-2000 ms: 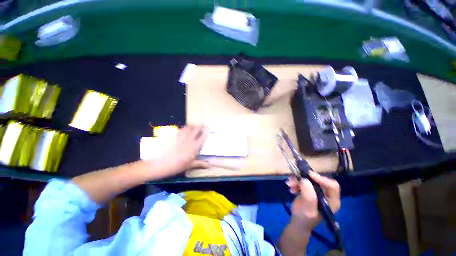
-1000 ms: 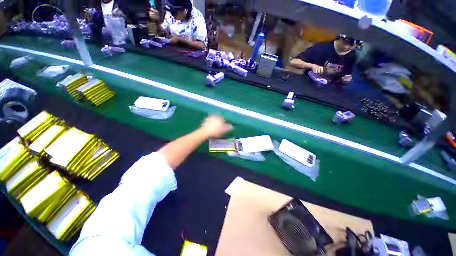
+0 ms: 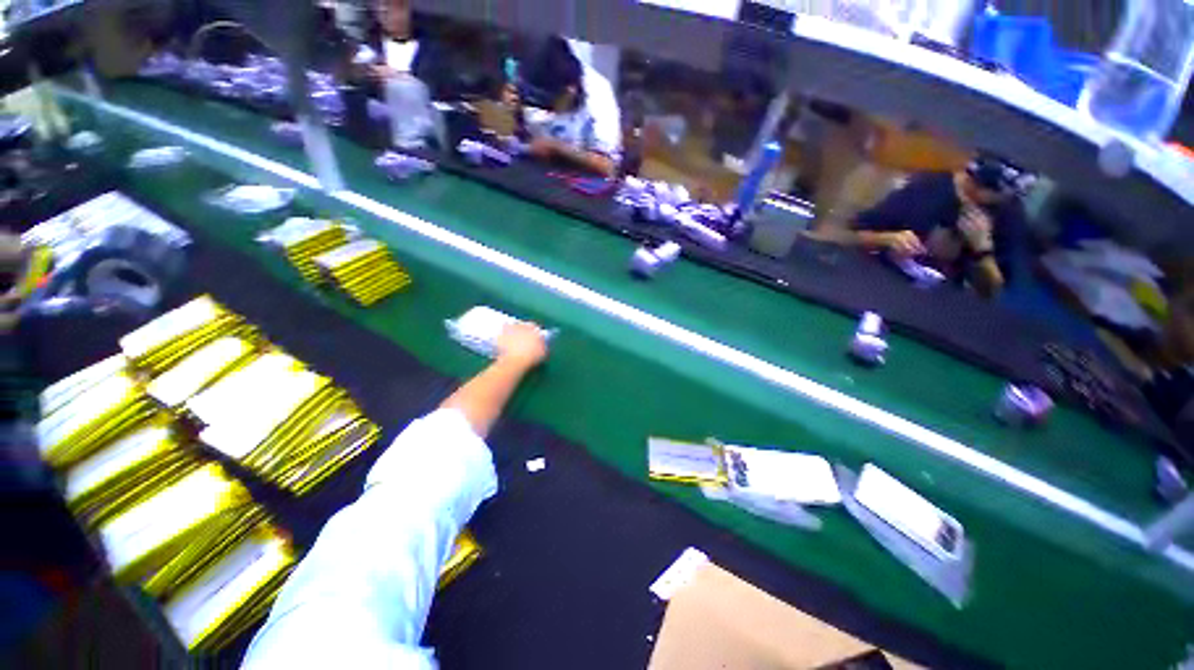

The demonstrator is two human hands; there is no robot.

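My left hand (image 3: 524, 346) reaches forward over the green belt, its fingers closed at the right end of a white plastic housing (image 3: 479, 327) with clear wrapping around it. The hand covers that end, and the fingertips are too small to see well. Another white housing (image 3: 783, 476) lies on the belt beside a yellow-edged battery (image 3: 684, 459). A further housing (image 3: 909, 511) lies on a clear bag to the right. My right hand is not in view.
Battery stacks (image 3: 183, 524) fill the near left of the black bench. More batteries (image 3: 363, 270) lie on the belt. A cardboard mat (image 3: 733, 626) is at the bottom edge. A white divider line (image 3: 629, 314) runs along the belt. People sit across it.
The view has swung left, so belt and bench things appear further right. My left hand has moved left along the belt to the wrapped housing.
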